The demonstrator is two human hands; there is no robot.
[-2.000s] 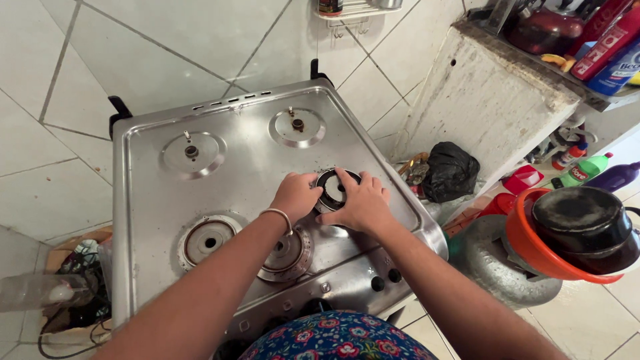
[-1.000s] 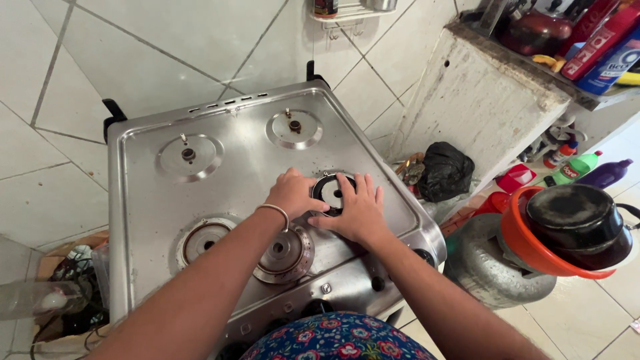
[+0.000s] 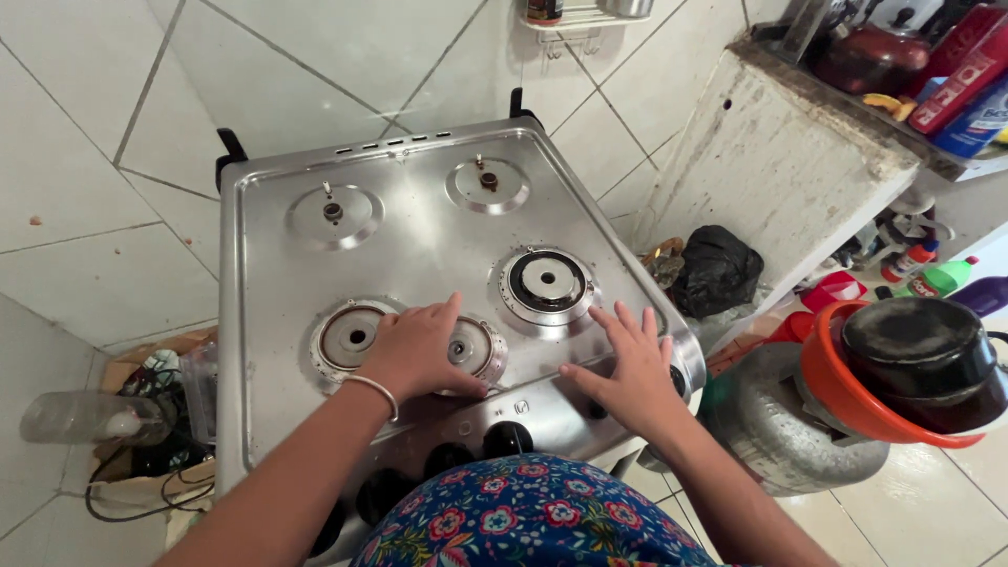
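Note:
A stainless steel gas cooktop [image 3: 425, 260] lies below me without grates. My left hand [image 3: 417, 346], a bracelet at its wrist, is spread above the front middle burner [image 3: 475, 346] and partly covers it; it holds nothing. My right hand [image 3: 630, 370] is spread over the front right edge, just below the right burner [image 3: 549, 281], and is empty. That burner has a dark ring around its pale centre. The front left burner [image 3: 346, 337] is partly behind my left fingers. Two rear burner seats, left [image 3: 333, 211] and right [image 3: 488, 181], show bare gas outlets.
Black control knobs [image 3: 508, 439] line the stove's front. At right, an orange basin [image 3: 843, 370] with black pans rests over a metal gas cylinder [image 3: 787, 441]. A black plastic bag [image 3: 717, 264] lies beside the stove. Left stands a cardboard box [image 3: 118, 472] with cables and a plastic bottle [image 3: 87, 417].
Both hands have let go of the front right burner. My left hand has moved left over the middle burner, and my right hand has drawn back toward the front right edge.

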